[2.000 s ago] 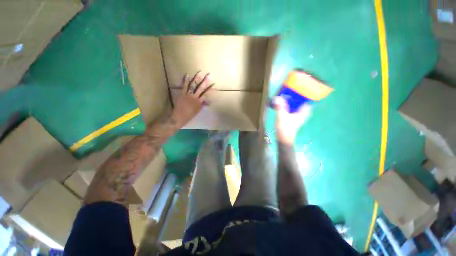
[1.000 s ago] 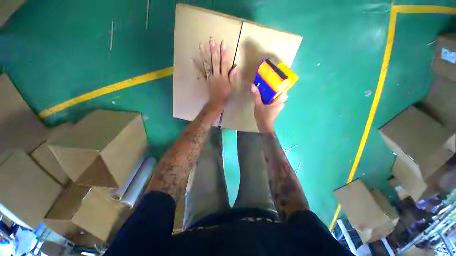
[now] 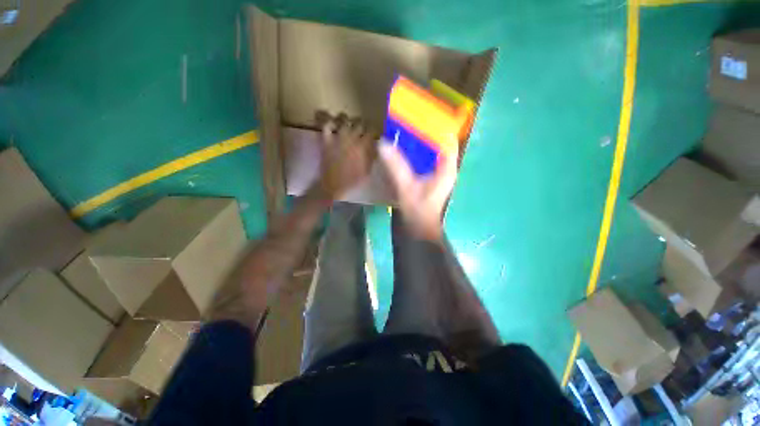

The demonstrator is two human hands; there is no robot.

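A brown cardboard carton stands on the floor in front of my legs, with narrow side flaps upright at its left and right. My left hand is bare, a little blurred, with fingers bent over the carton near its middle seam. Whether it grips a flap I cannot tell. My right hand holds the blue and orange-yellow tape gun above the right part of the carton.
Brown open cartons are piled at the left. More cartons stand at the right beyond a yellow floor line. Metal rails show at the lower right. The floor is green.
The carton top showed two flat panels meeting at a seam; now side flaps stand up and a crosswise seam shows. My left hand has moved down, and the tape gun slightly left.
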